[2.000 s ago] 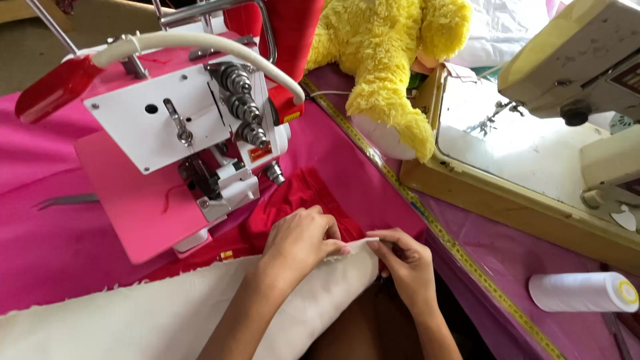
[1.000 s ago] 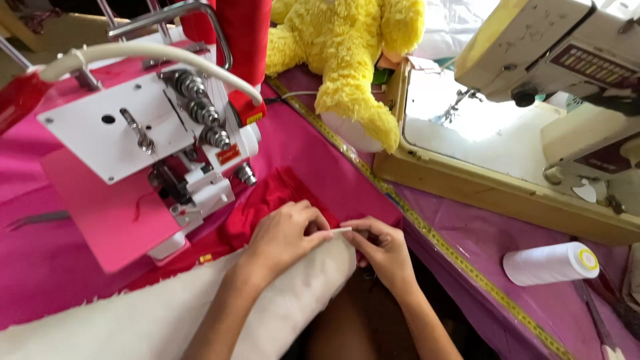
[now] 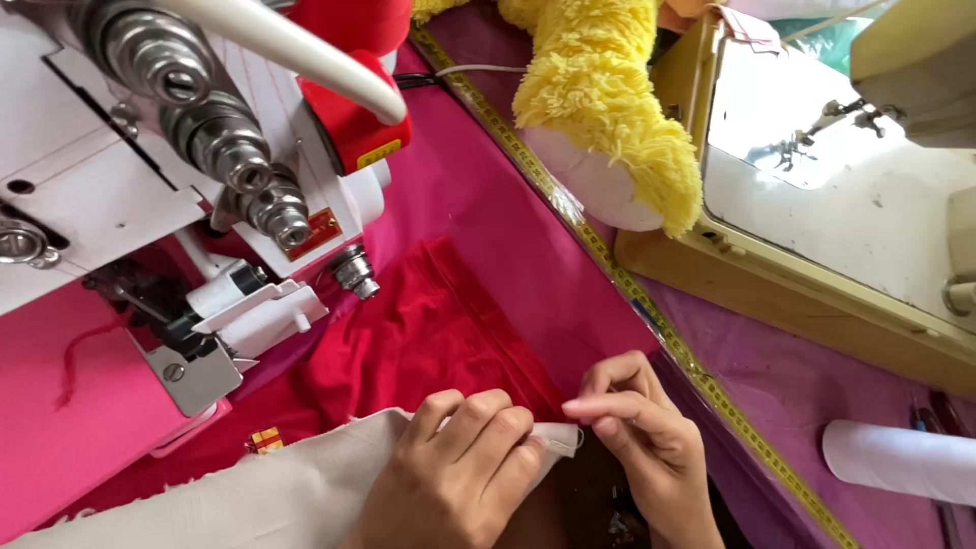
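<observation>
My left hand [image 3: 465, 465] pinches the folded end of a cream fabric piece [image 3: 290, 492], whose frayed upper edge runs off to the lower left. My right hand [image 3: 648, 435] is just right of that folded end, thumb and forefinger close together by a loose thread loop [image 3: 579, 438]; whether the fingers grip the thread cannot be told. Beyond my hands a crumpled red garment [image 3: 427, 335] lies on the pink cloth, partly under the cream fabric. A small patterned tag [image 3: 265, 441] shows at the cream edge.
An overlock machine [image 3: 252, 305] fills the left. At the right are a flatbed sewing machine [image 3: 831, 206] and a white thread cone [image 3: 900, 461]. A yellow plush toy [image 3: 602, 99] touches the area by a yellow tape measure [image 3: 686, 358] that runs diagonally along the table.
My right hand has moved off the fabric's end, which both hands pinched together before. The view is now much closer to the hands.
</observation>
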